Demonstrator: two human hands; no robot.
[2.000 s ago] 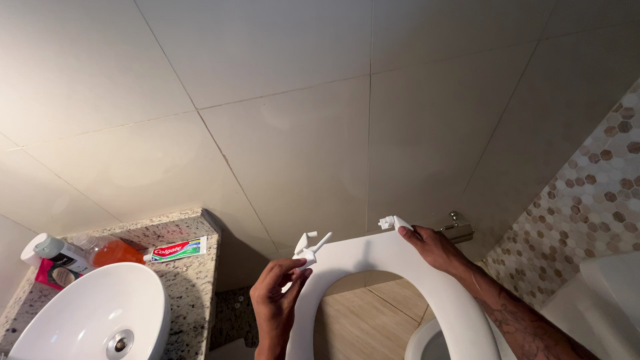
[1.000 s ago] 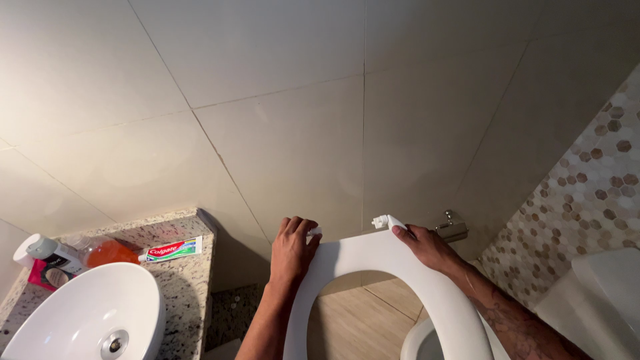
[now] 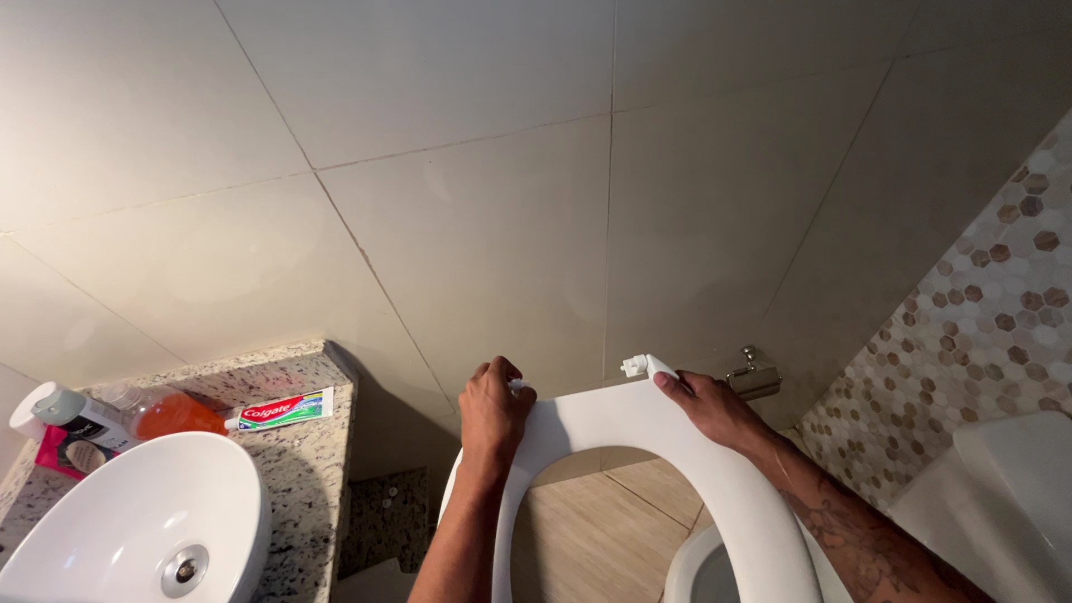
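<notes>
A white toilet seat (image 3: 578, 427) is held up with its hinge end away from me, and the floor shows through its opening. My right hand (image 3: 712, 406) grips its far right corner, thumb against the base of a white plastic hinge (image 3: 645, 366) that sticks out there. At the far left corner my left hand (image 3: 496, 406) is closed round a small white plastic hinge part (image 3: 516, 384), mostly hidden by the fingers. The toilet bowl (image 3: 687, 561) lies partly in view below the seat.
At left, a white basin (image 3: 226, 477) stands on a speckled stone counter (image 3: 322, 461), with a toothpaste tube (image 3: 285, 410) and several bottles behind it. A metal toilet-paper holder (image 3: 754, 379) is on the tiled wall. The toilet tank (image 3: 1017, 477) is at right.
My left hand has moved up and over the left hinge, covering the white part that showed between its fingers two seconds ago. My right hand keeps its hold on the seat.
</notes>
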